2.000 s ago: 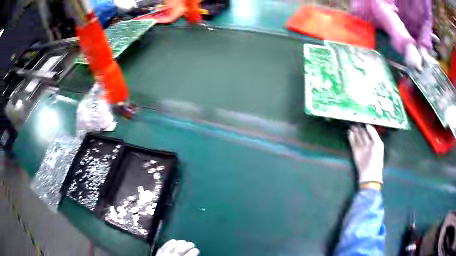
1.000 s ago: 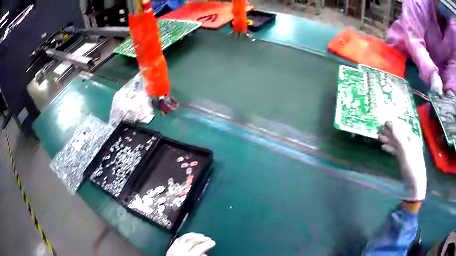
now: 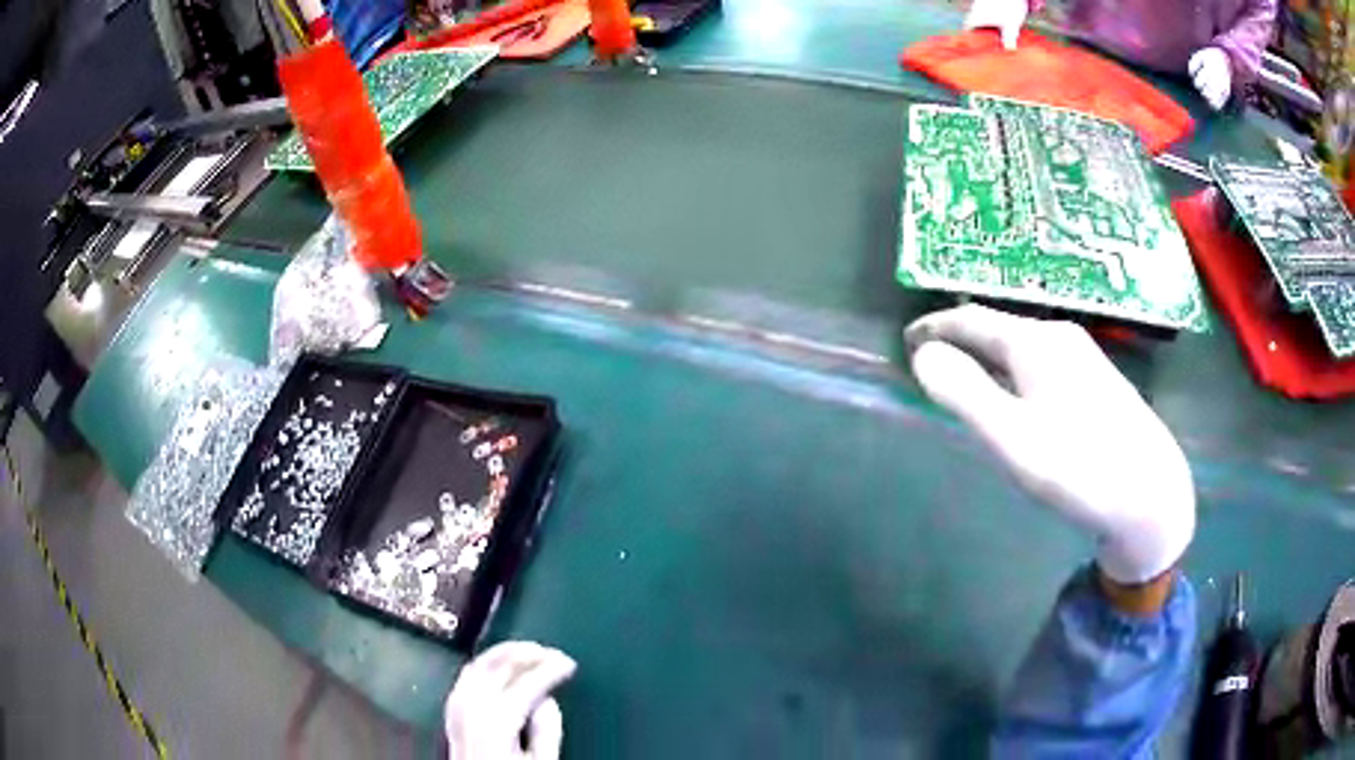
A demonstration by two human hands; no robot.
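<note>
A large green circuit board (image 3: pixel 1048 208) lies pale solder side up on the dark green conveyor at the right. My right hand (image 3: pixel 1063 423), in a white glove with a blue sleeve, is just in front of the board's near edge, fingers curled and apart, with nothing seen in it. My left hand (image 3: pixel 505 704), gloved, is at the bottom edge, partly cut off, fingers loosely curled; whether it holds something cannot be told. A black parts tray (image 3: pixel 339 557) is beyond it to the left, with silvery bits in one compartment and silvery and orange-red pieces in the other.
A clear bag (image 3: pixel 201 460) and a bunched bag (image 3: pixel 323 297) lie by the tray. An orange-wrapped post (image 3: pixel 351 156) rises behind. A black screwdriver (image 3: pixel 1229 686) and a round tin (image 3: pixel 1315 683) are at lower right. Another board (image 3: pixel 1296 238) is at far right; a person in pink (image 3: pixel 1159 30) is behind.
My right hand has drawn back from the board towards me and to the left. The other person's hands have moved off the far right board; one is now at the red pad. The camera view has shifted.
</note>
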